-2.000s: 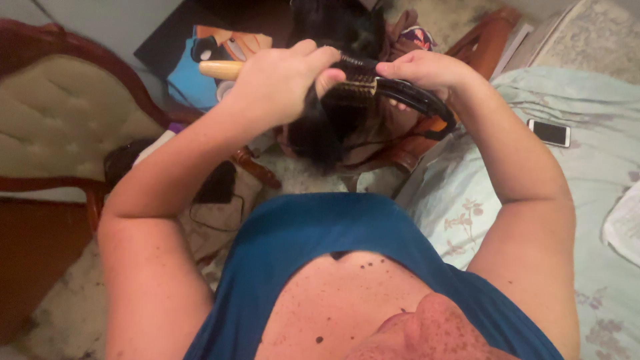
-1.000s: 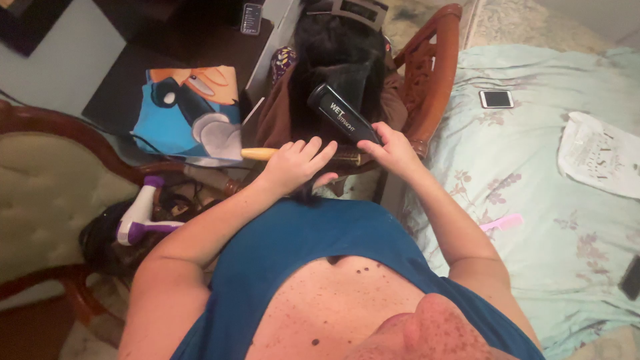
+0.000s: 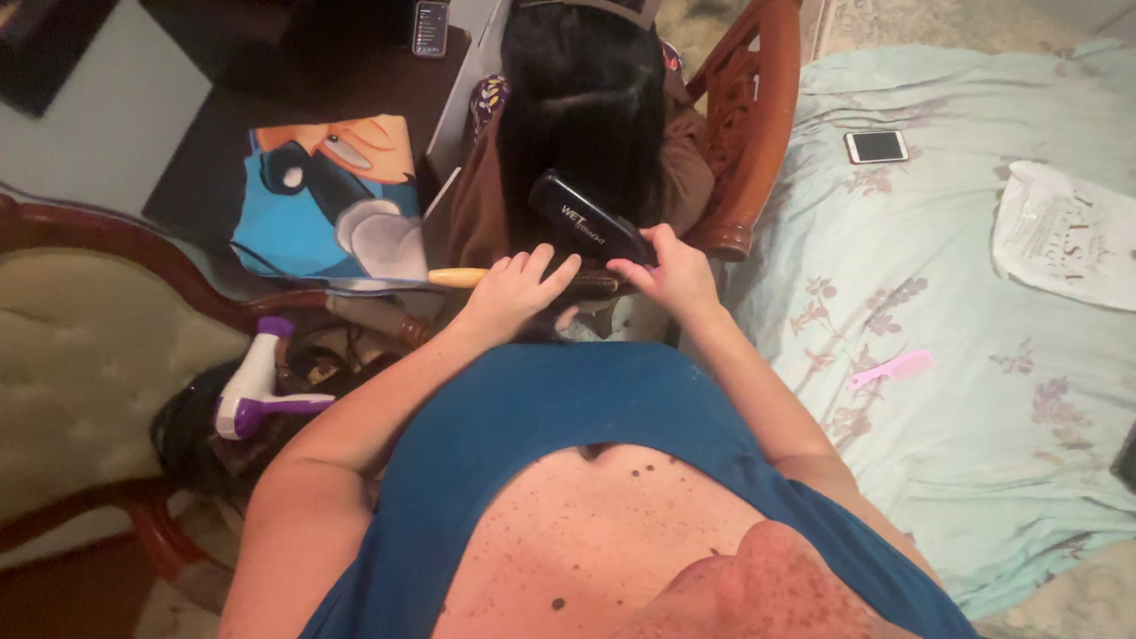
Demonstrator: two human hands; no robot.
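Observation:
A person with long dark hair point(image 3: 577, 115) sits in front of me, back toward me. My right hand point(image 3: 679, 275) grips one end of a black hair straightener point(image 3: 590, 217), which lies slantwise over the lower hair. In my left hand point(image 3: 524, 293) is a round hair brush with a wooden handle point(image 3: 457, 278); its bristled barrel point(image 3: 595, 284) points right, just below the straightener. Some dark hair hangs near the brush and my left fingers. Whether the straightener's plates are closed on hair cannot be told.
A carved wooden chair point(image 3: 763, 133) surrounds the seated person. On the bed point(image 3: 976, 461) lie a phone point(image 3: 877, 146), a pink comb point(image 3: 892, 368) and a plastic bag point(image 3: 1069, 235). A white and purple hair dryer point(image 3: 257, 382) rests at left, below a printed cloth point(image 3: 302, 217) on a dark table point(image 3: 226, 151).
Two seconds ago my hands were raised, with straightener and brush close together at the hair. They have since come down, and the straightener has turned. The view has shifted.

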